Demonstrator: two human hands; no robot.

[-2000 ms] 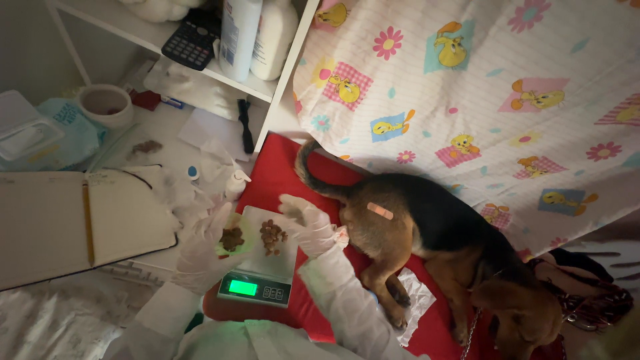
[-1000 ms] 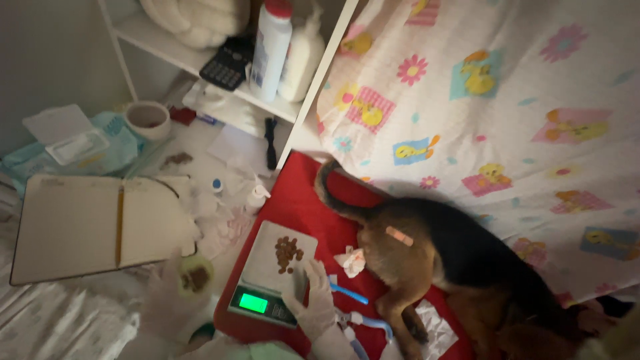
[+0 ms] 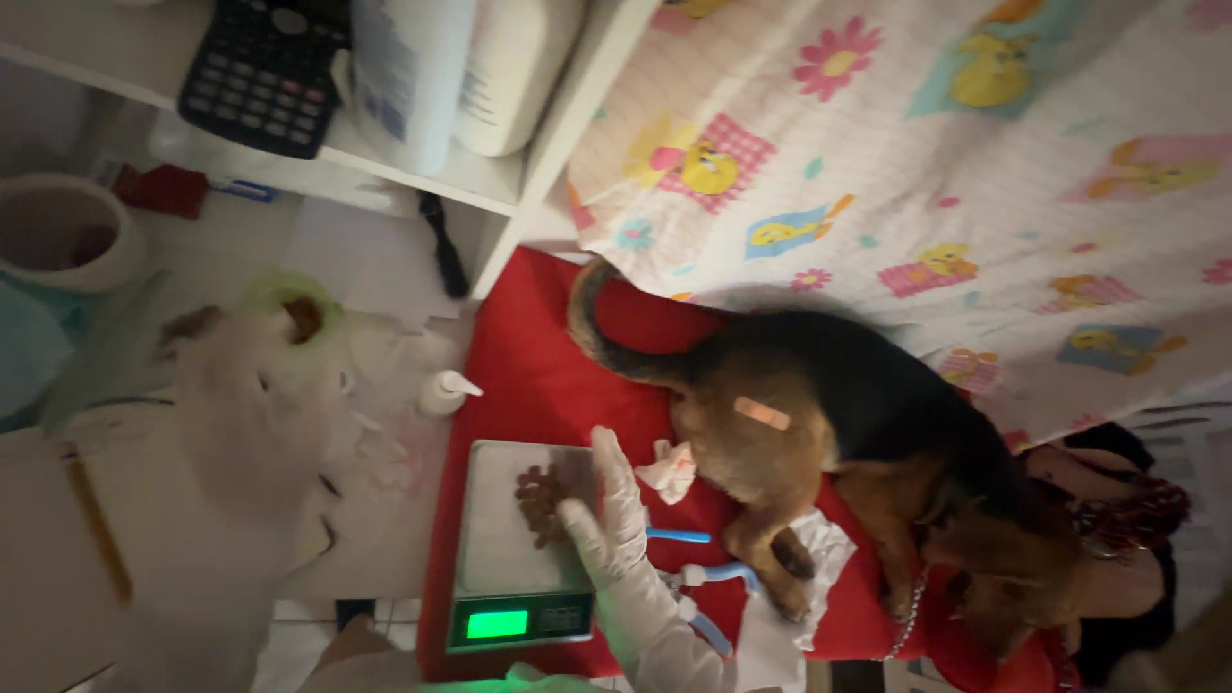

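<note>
My right hand (image 3: 616,520), in a white glove, has its fingers apart beside brown kibble (image 3: 542,505) on the platform of a digital scale (image 3: 525,616) with a lit green display. My left hand (image 3: 265,385), gloved and badly blurred, is over the white desk, with a small greenish dish (image 3: 306,308) of brown pieces at its fingers. Right of the scale, a black and tan dog (image 3: 866,385) with a bandage strip (image 3: 761,413) on its haunch lies on a red pad (image 3: 539,385). Crumpled tissue (image 3: 668,472) and blue-handled pliers (image 3: 707,626) lie between the scale and the dog.
A shelf (image 3: 481,183) above holds a calculator (image 3: 265,72) and bottles (image 3: 409,77). On the desk are a white pot (image 3: 63,231), a black brush (image 3: 443,245), a small dropper bottle (image 3: 448,393) and an open notebook with a pencil (image 3: 96,525). A printed curtain (image 3: 866,192) hangs behind the dog.
My left hand has moved with the dish from beside the scale, up over the desk. My right hand, above the scale two seconds ago, is now at its right side. The view has shifted.
</note>
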